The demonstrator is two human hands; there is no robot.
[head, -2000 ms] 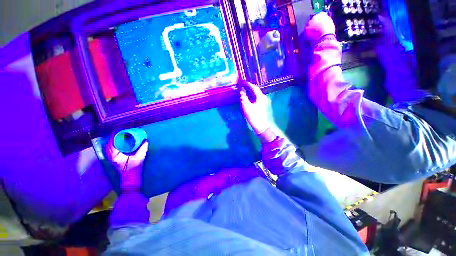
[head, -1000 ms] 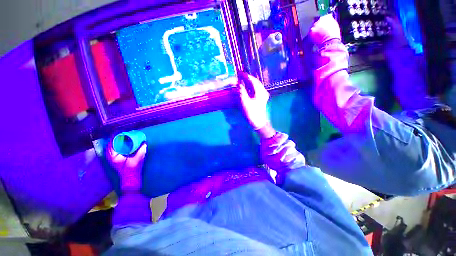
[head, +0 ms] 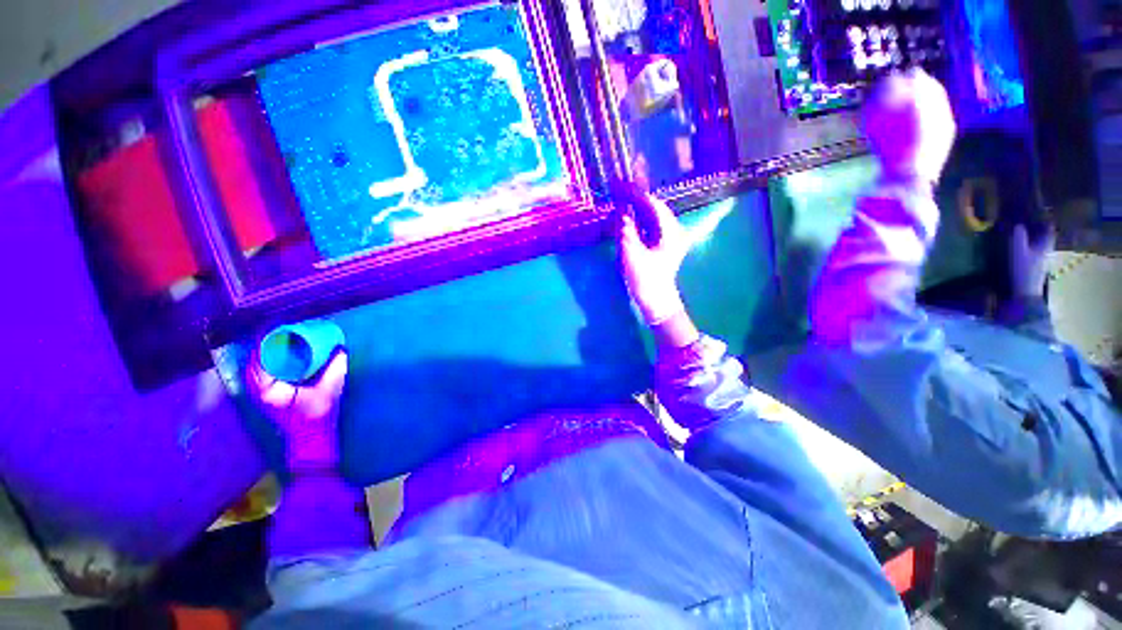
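Observation:
A circuit board (head: 461,135), blue with a thick white looping line, lies inside a carrier frame (head: 406,268). My left hand (head: 304,400) holds a teal cup (head: 295,353) upright over the bench mat (head: 455,351), below the frame's lower left corner. The cup's opening faces up; its contents are unclear. My right hand (head: 656,261) is at the rail just right of the frame's lower right corner, with one digit stretched out to the right. Its other fingertips are dark and blurred, and I cannot tell whether they hold anything.
Dark conveyor rails (head: 609,111) run beside the frame. Red surfaces (head: 129,209) show at left. Another person's hand (head: 911,123) is over the line at right, near a green board (head: 802,62). That person's other hand (head: 1027,259) is further right, near an orange ring (head: 979,203).
My right hand has shifted slightly right, off the frame's corner, and one digit now sticks out. The other person's near hand has moved right and down, uncovering a green board. My left hand still holds the cup.

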